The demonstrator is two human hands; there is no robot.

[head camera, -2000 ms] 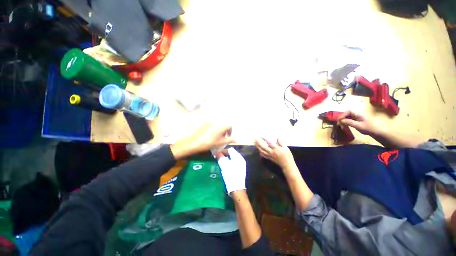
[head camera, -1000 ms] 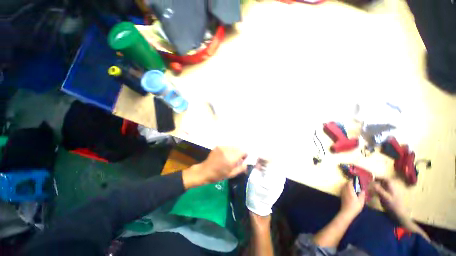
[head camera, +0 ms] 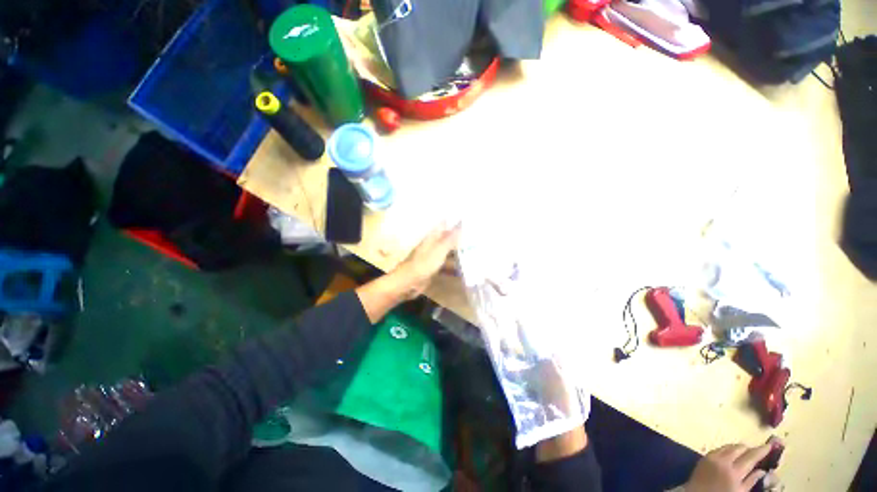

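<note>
A clear plastic bag (head camera: 519,356) lies stretched from the table edge toward my right forearm. My left hand (head camera: 428,261) is bare, at the table's front edge, with its fingertips closed on the bag's upper left corner. My right hand (head camera: 553,389) is under or behind the lower part of the bag; its fingers and grip are hidden by shiny plastic and glare. A green carry bag (head camera: 394,375) lies on my lap below my left forearm.
On the pale table (head camera: 288,183) are a phone (head camera: 343,207), clear bottle (head camera: 361,163), black bottle (head camera: 288,125), green tumbler (head camera: 317,62) and red basket (head camera: 433,106). Red tagging guns (head camera: 671,317) with black cords lie right, near a coworker's hand (head camera: 726,469).
The view has shifted and turned. The clear bag now shows spread out between my hands. My left hand has moved onto the table edge; the white glove is no longer plainly visible.
</note>
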